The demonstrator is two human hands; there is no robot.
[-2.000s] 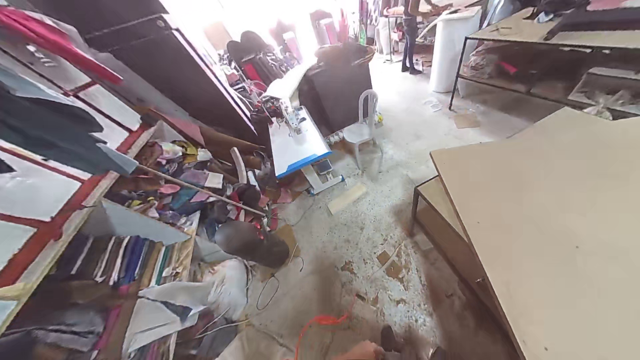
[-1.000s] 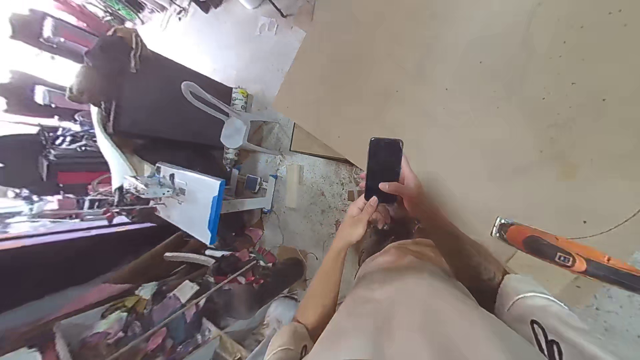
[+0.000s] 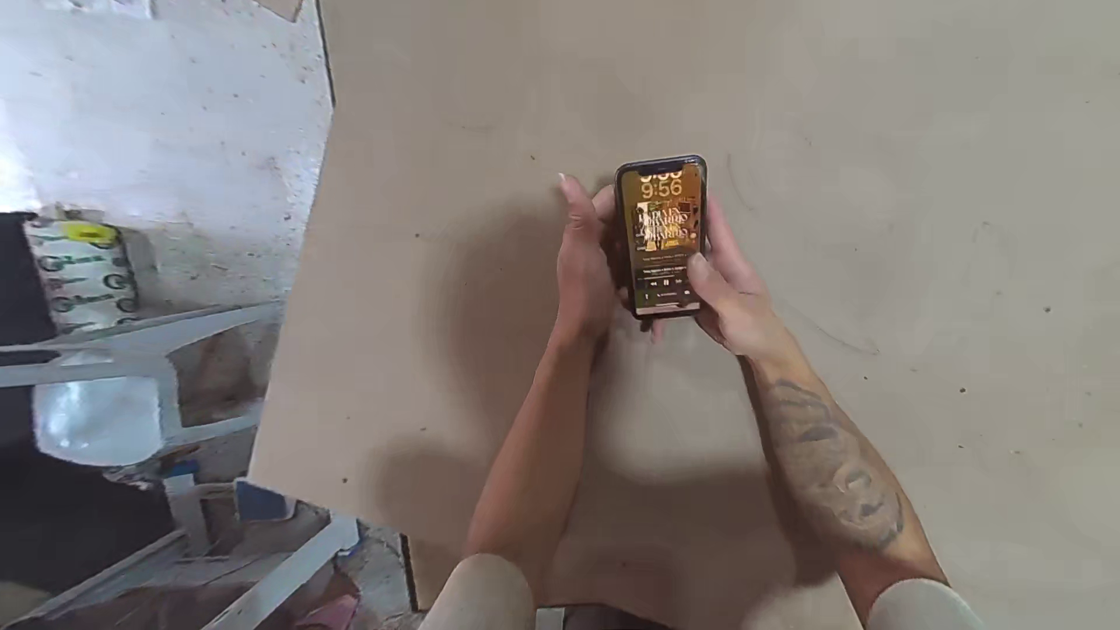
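Observation:
A dark-framed smartphone [image 3: 662, 236] with its screen lit is held upright over a broad tan board tabletop. My right hand [image 3: 735, 293] grips its right side and lower edge, thumb over the front of the screen. My left hand [image 3: 586, 254] is at the phone's left side, its thumb raised and apart from the phone; its fingers go partly behind the phone, so I cannot tell how firmly they touch it.
The tan tabletop [image 3: 367, 332] spreads under both arms, its left edge slanting down. Beyond that edge are a white plastic chair [image 3: 101, 407], a printed package with a yellow mark [image 3: 83, 271], a dark surface and light metal bars. The floor [image 3: 192, 114] is speckled.
The phone's screen was dark one second ago and is lit now. My left thumb has come off the phone's front. The view has swung towards the tabletop.

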